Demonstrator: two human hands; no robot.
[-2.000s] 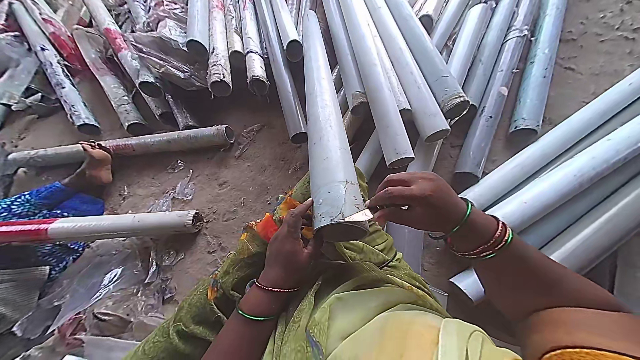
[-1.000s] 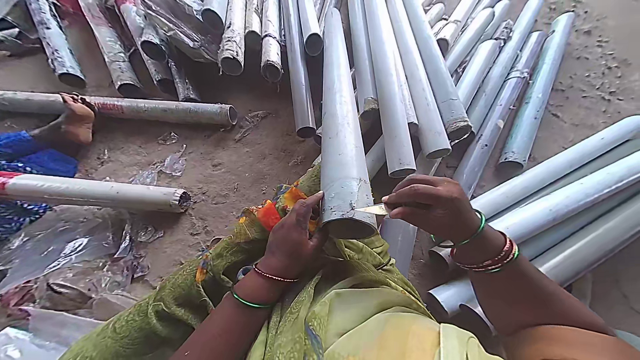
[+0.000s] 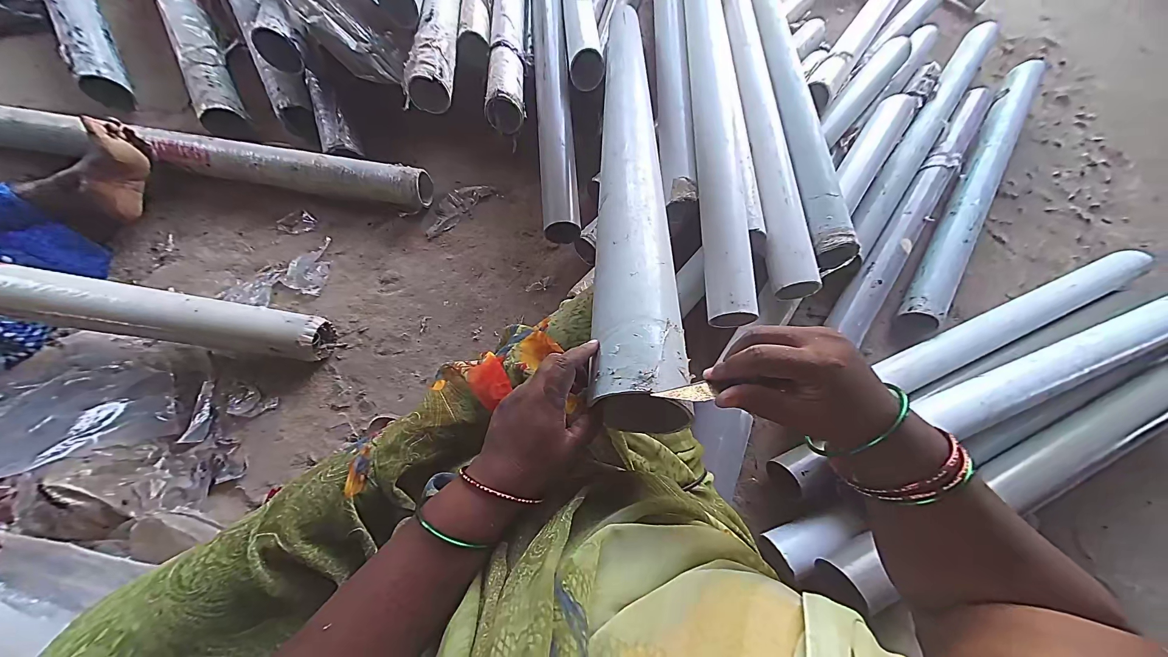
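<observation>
A long grey tube (image 3: pixel 634 274) points away from me, its open near end resting on the green patterned cloth (image 3: pixel 365 511) over my lap. My left hand (image 3: pixel 543 415) grips the left side of that end, thumb and fingers against the rim. Pinched in the fingers of my right hand (image 3: pixel 794 379) is a small flat pointed blade (image 3: pixel 686 392). Its tip touches or lies very close to the tube's rim on the right side. Torn, rough bits of the surface layer show just above the rim. The blade's other end is hidden in my fingers.
Many similar tubes (image 3: pixel 721 182) lie ahead, and more (image 3: pixel 1031 356) lie at my right. At the left, another person's bare foot (image 3: pixel 114 169) rests on a tube (image 3: pixel 292 169); a further tube (image 3: pixel 164 310) lies nearer. Crumpled clear plastic (image 3: pixel 100 411) covers ground at lower left.
The blade, now at the tube's rim, is seen at slightly different angles across the frames. Both hands stay at the tube's near end. The near left tube has shifted, its red part no longer in view.
</observation>
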